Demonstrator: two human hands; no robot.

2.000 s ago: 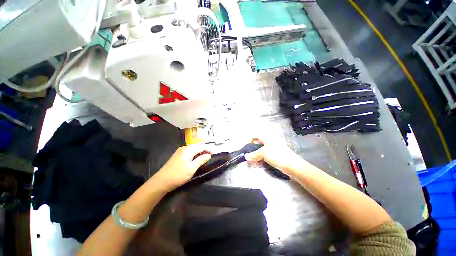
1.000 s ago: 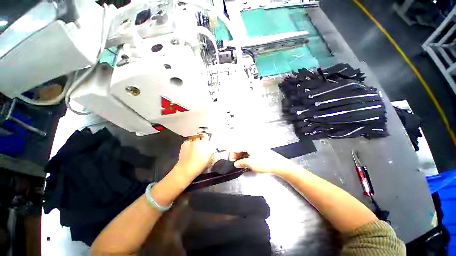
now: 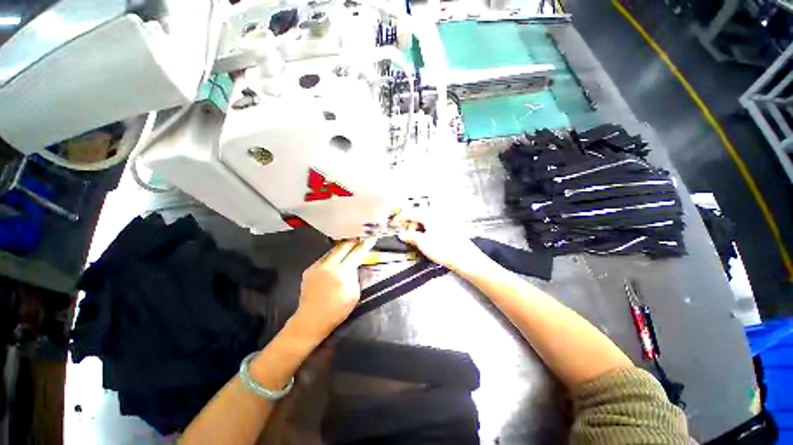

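Observation:
A black zipper (image 3: 404, 282) with a thin white line lies slanting across the table just in front of the sewing machine head (image 3: 287, 165). A black fabric strip (image 3: 517, 259) sticks out to the right beyond my right wrist. My left hand (image 3: 335, 282) lies at the left of the zipper, fingers stretched toward the presser foot area. My right hand (image 3: 432, 243) has its fingertips at the foot, on dark fabric. The needle and the exact finger contact are hidden or washed out by glare. A yellow plate (image 3: 387, 257) shows between the hands.
A black cut-piece pile (image 3: 165, 322) is at the left. Black strips (image 3: 404, 391) lie in front. A zipper bundle (image 3: 600, 195) is at the right, before the teal plate (image 3: 513, 113). Red and black snips (image 3: 642, 326) lie right; a blue bin (image 3: 776, 356) stands beyond the table edge.
My right hand has moved up to the presser foot. My left hand has flattened out and its fingers have straightened. The zipper's white line and the yellow plate now show between the hands.

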